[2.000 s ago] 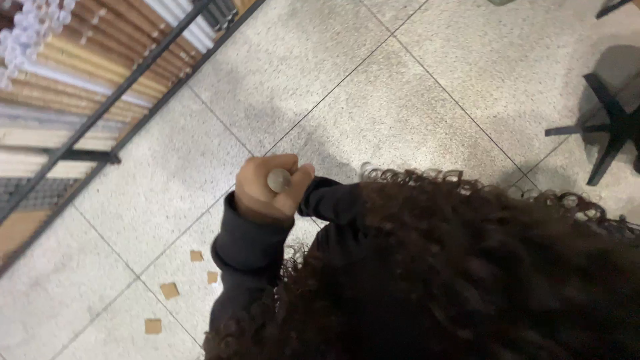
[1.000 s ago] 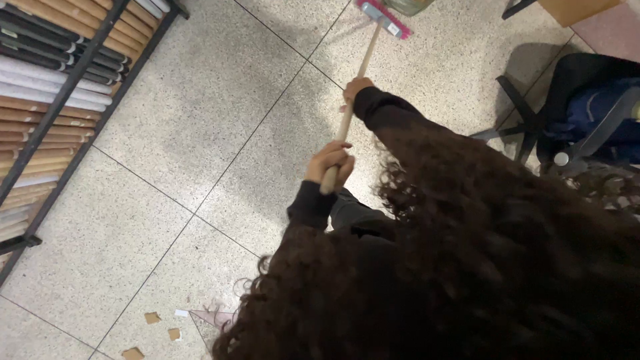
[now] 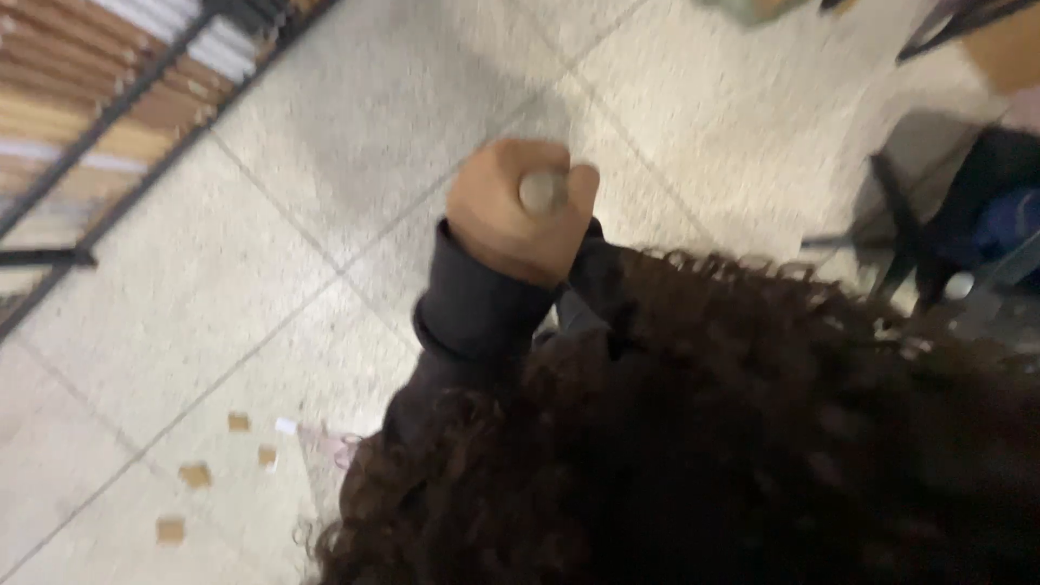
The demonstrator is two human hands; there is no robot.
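My left hand (image 3: 520,207), in a dark sleeve, is closed around the broom handle (image 3: 543,193) near the centre of the view. The round end of the handle points up toward the camera between thumb and fingers. The rest of the handle and the broom head are hidden. My right hand does not show; dark cloth and curly hair cover the area to the right of the left hand. Small brown pieces (image 3: 195,475) lie scattered on the speckled tile floor at lower left, with a white scrap (image 3: 286,425) beside them.
A dark metal rack (image 3: 106,122) full of brown, tan and white lengths of material stands at upper left. At the right is a chair with a black star base (image 3: 902,211) and something blue on it. A greenish, blurred object (image 3: 756,8) is at the top edge.
One second ago both hands were spread along the broom handle and its pink head showed. Now the handle points toward the camera, and the right hand and broom head are out of sight.
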